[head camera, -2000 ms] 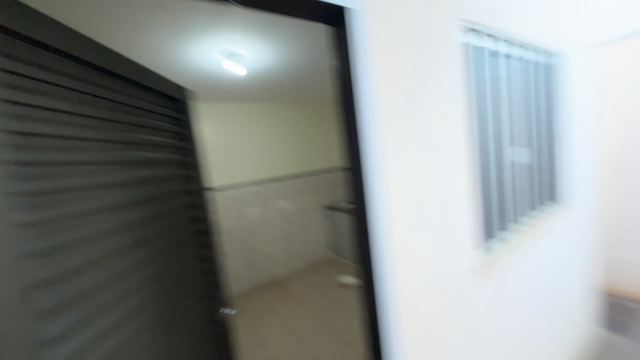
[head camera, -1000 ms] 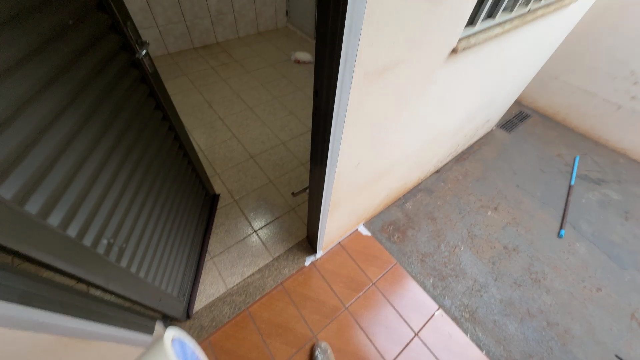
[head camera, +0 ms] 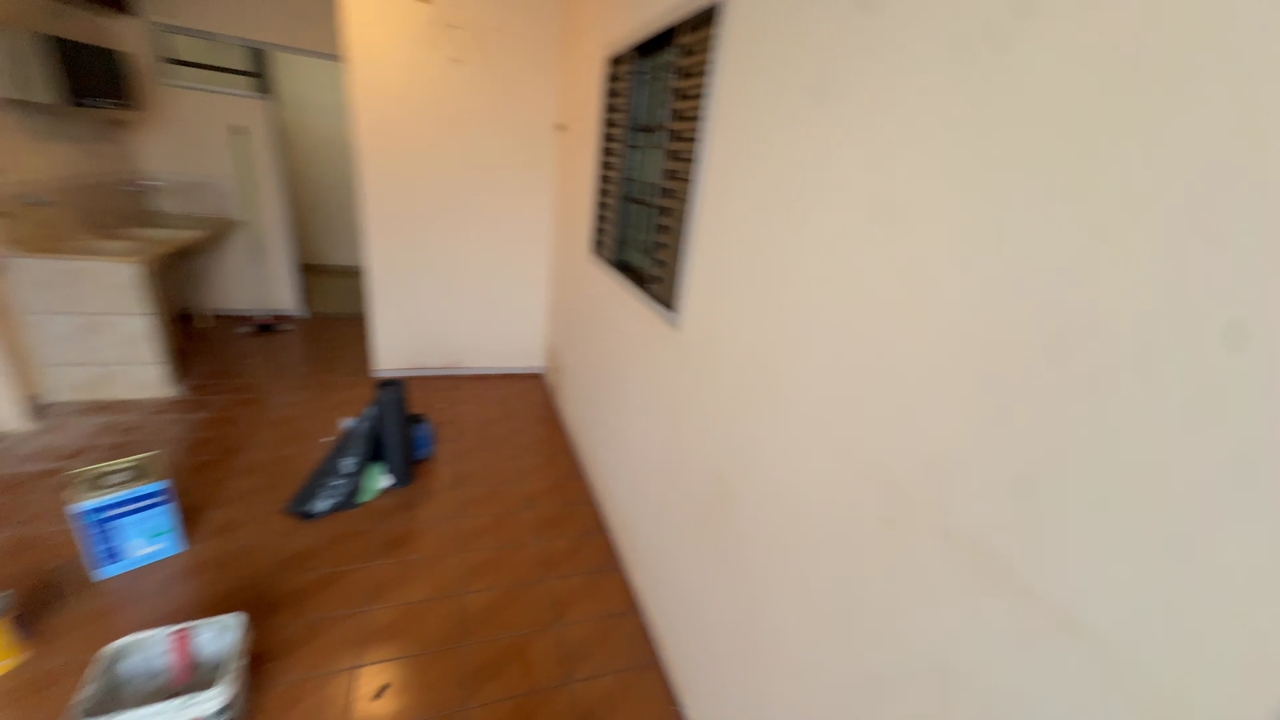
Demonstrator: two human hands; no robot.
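Note:
Neither my left hand nor my right hand shows in the head view. On the brown tiled floor at the lower left stands a paint tray or tub (head camera: 240,672) with whitish walls and something white and red in it. Behind it is a square metal can (head camera: 128,528) with a blue label. Farther back, black plastic bags or sheeting (head camera: 345,465) lie beside a dark upright roll (head camera: 396,435), with green and blue items against them. Part of a yellow container (head camera: 10,640) shows at the left edge. The picture is blurred.
A long cream wall (head camera: 900,400) with a barred window (head camera: 650,160) runs along the right. A white wall (head camera: 455,220) stands ahead. To the left are a tiled counter (head camera: 95,330) and a doorway (head camera: 315,180) farther back.
The view has swung from the dark metal door and outdoor concrete to a brown-tiled space. The roll of tape or similar round item at the lower edge one second ago is out of view.

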